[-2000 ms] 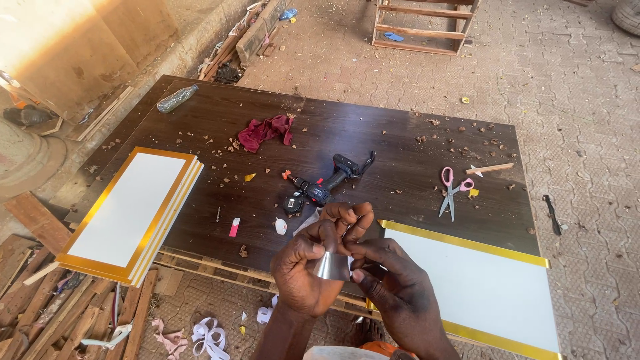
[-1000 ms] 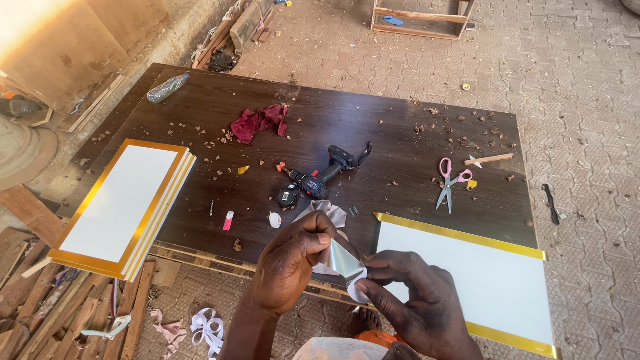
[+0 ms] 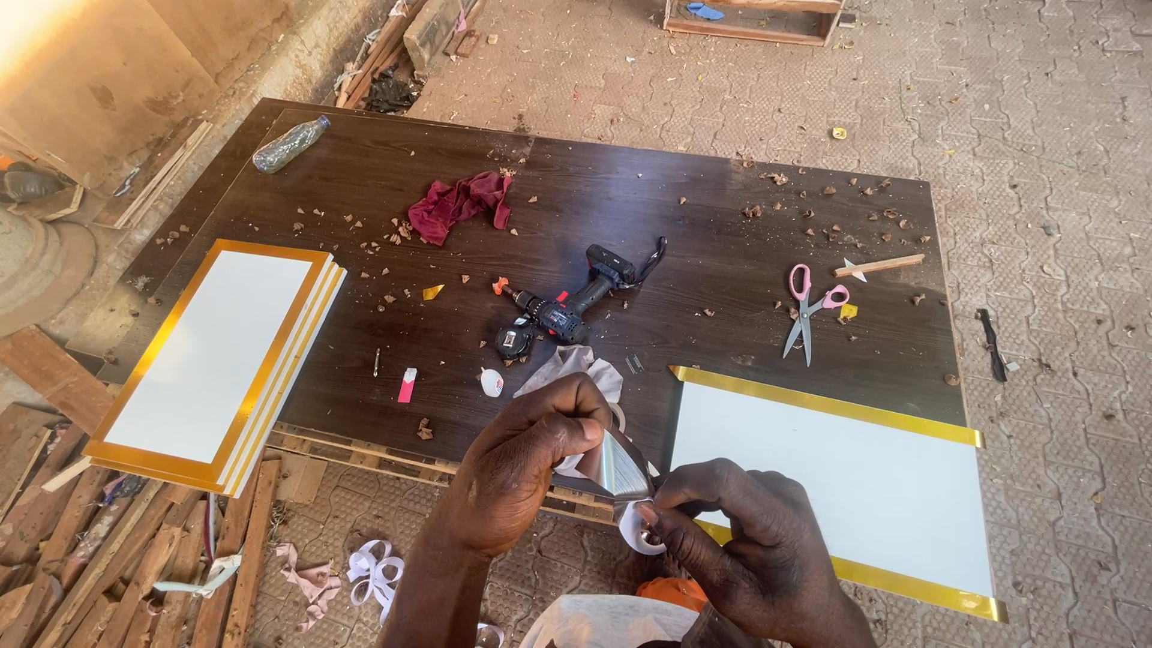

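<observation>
Between my hands, above the table's near edge, is a strip of shiny silvery material (image 3: 621, 468); its exact kind is unclear. My left hand (image 3: 531, 459) pinches its upper end between thumb and fingers. At the lower end, my right hand (image 3: 738, 531) grips it with thumb and forefinger, beside a curled white strip (image 3: 641, 531). A white panel (image 3: 828, 477) with gold edging along two sides lies just beyond my right hand. Past my left hand rest a crumpled pale sheet (image 3: 576, 364), a cordless drill (image 3: 567, 315) and a black tape measure (image 3: 514, 339).
The dark wooden table (image 3: 360, 225) holds scattered brown bits, pink-handled scissors (image 3: 810, 310), a maroon cloth (image 3: 459, 207), a plastic bottle (image 3: 291, 144) and a stack of gold-edged white panels (image 3: 211, 351). Wood offcuts (image 3: 162, 558) and white ribbon (image 3: 373, 571) lie on the ground at the near left.
The silvery material, a small cone-like shape two seconds ago, now shows as a longer piece between my hands. My right hand has shifted its fingers along it. The crumpled pale sheet shows more.
</observation>
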